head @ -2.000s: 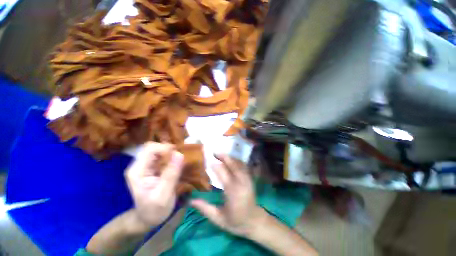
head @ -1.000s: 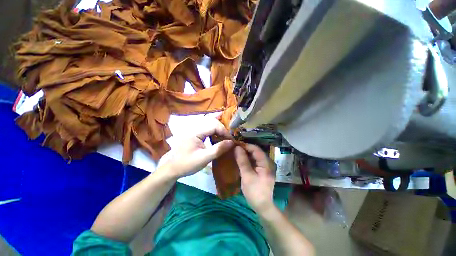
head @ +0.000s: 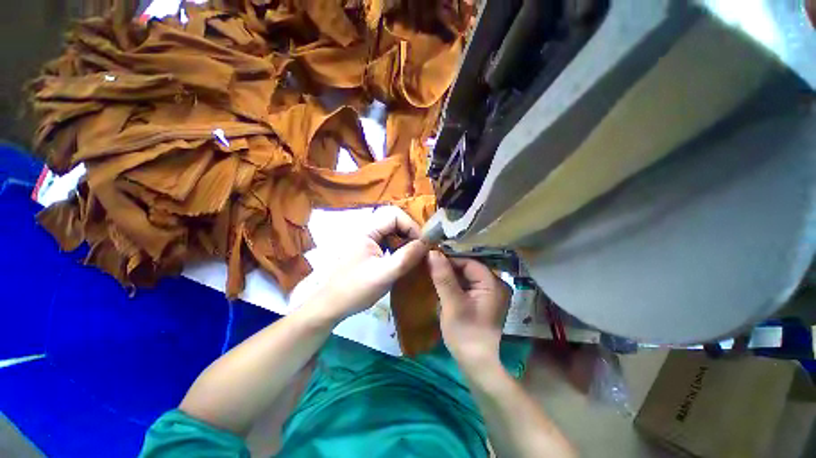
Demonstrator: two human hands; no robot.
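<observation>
A brown fabric piece [head: 416,313] hangs down between my hands at the needle area, its top edge at my fingertips. My left hand [head: 371,273] pinches it from the left, thumb and finger at its upper edge. My right hand [head: 472,304] pinches the same edge from the right. The pale grey sewing machine head [head: 662,179] stands just beyond and right of my fingertips, and the needle and presser foot are hidden. A large pile of brown pieces [head: 179,143] lies to the left, with a strip running from it towards the needle area.
A white work surface [head: 335,234] shows under the pile. A bright blue bin or bag [head: 116,358] is at the lower left. A cardboard box [head: 716,402] stands low at the right. My green clothing [head: 376,411] is at the bottom, below the table edge.
Two seconds ago my hands were apart, left of the machine, with a piece in my left hand. Both then came together at the needle area. The machine head now looks larger in view.
</observation>
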